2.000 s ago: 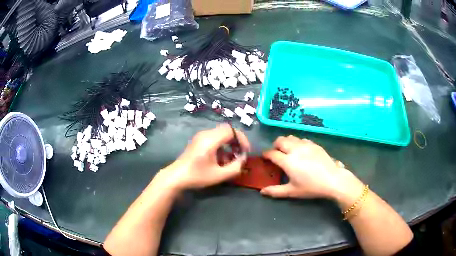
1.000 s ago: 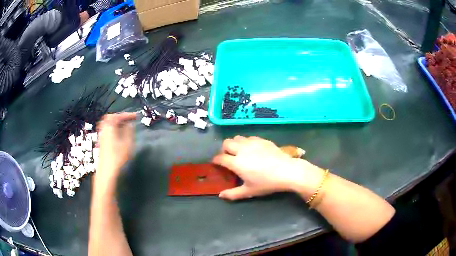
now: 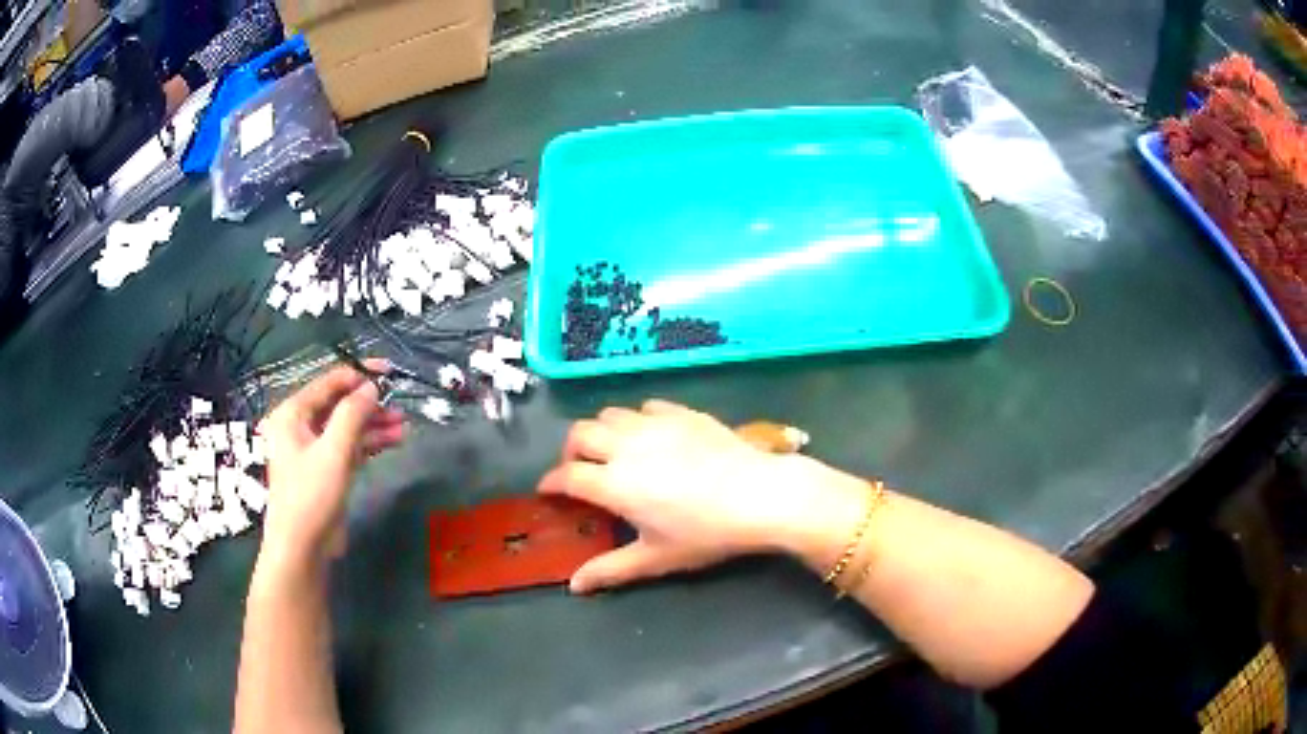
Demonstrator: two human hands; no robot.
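Observation:
The red-brown fixture block (image 3: 487, 552) lies flat in front of me, with small metal spots along its top. My right hand (image 3: 674, 488) grips its right end between thumb and fingers. A tan tool handle (image 3: 774, 435) shows beyond that hand; the rest of it is hidden. My left hand (image 3: 327, 437) is at the small group of white connectors (image 3: 499, 366), its fingertips pinched on a thin black lead (image 3: 351, 361). The turquoise tray (image 3: 774, 230) has small black pieces (image 3: 616, 318) in its near left corner.
Bundles of black leads with white connectors lie at the left (image 3: 187, 488) and back left (image 3: 416, 258). A fan (image 3: 22, 602) is at the left edge. A cardboard box (image 3: 401, 58), a clear bag (image 3: 1011, 158), a yellow band (image 3: 1051, 301) and an orange-red heap (image 3: 1247, 172) lie around.
My left hand left the block, swung left and moved to the small connector group. My right hand stays on the block. The view has shifted right, and a person's arm shows at the top left.

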